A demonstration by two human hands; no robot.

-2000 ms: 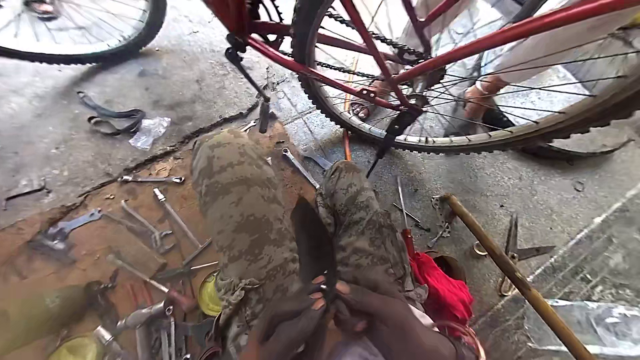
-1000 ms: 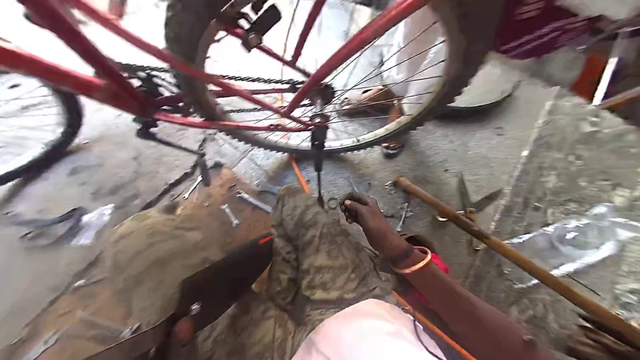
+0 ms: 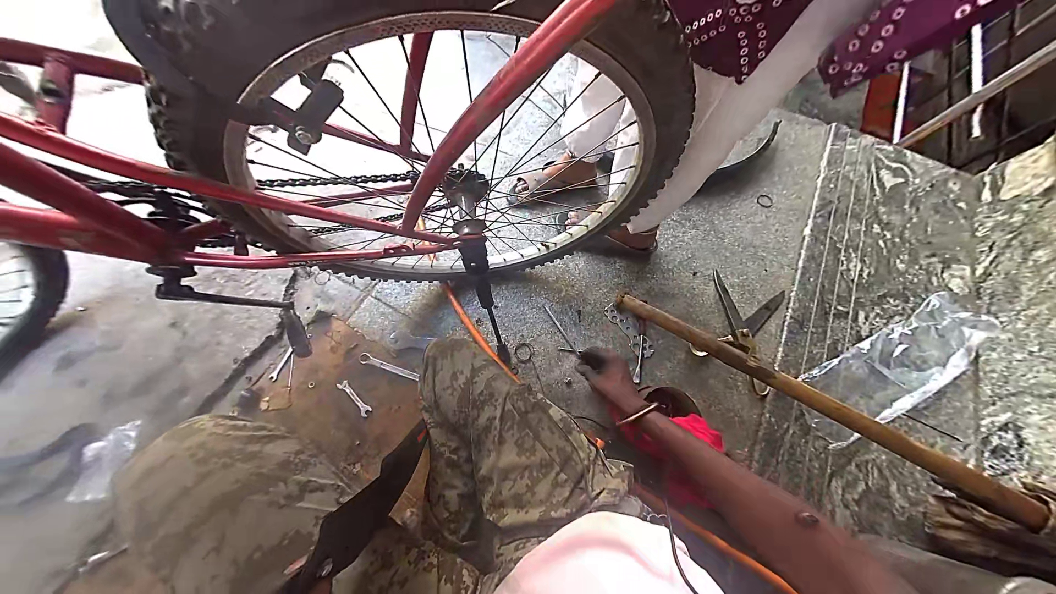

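Observation:
At the bottom edge, my left hand (image 3: 307, 574), mostly cut off, grips a long black flat piece (image 3: 369, 513), likely a plastic mudguard, slanting across my lap. My right hand (image 3: 608, 373) reaches down to the floor right of my knee, its dark fingertips bunched at the end of a thin metal rod (image 3: 562, 328); whether they hold anything is hidden. A small ring (image 3: 523, 352) lies left of those fingers, and a flat multi-hole spanner (image 3: 634, 328) lies to their right. Above stands a red bicycle frame (image 3: 487, 107) with its spoked rear wheel (image 3: 668, 132).
Spanners (image 3: 355, 398) lie on the brown mat at left. A wooden stick (image 3: 817, 400) crosses open scissors (image 3: 740, 334) at right. Clear plastic (image 3: 907, 363) lies on the stone step. An orange hose (image 3: 468, 322) runs past my knee, beside red cloth (image 3: 693, 437). Another person's foot (image 3: 557, 177) shows behind the wheel.
Two seconds ago both my hands were together on the black piece over my lap. My right hand has since left it and moved to the floor at right. The view has shifted.

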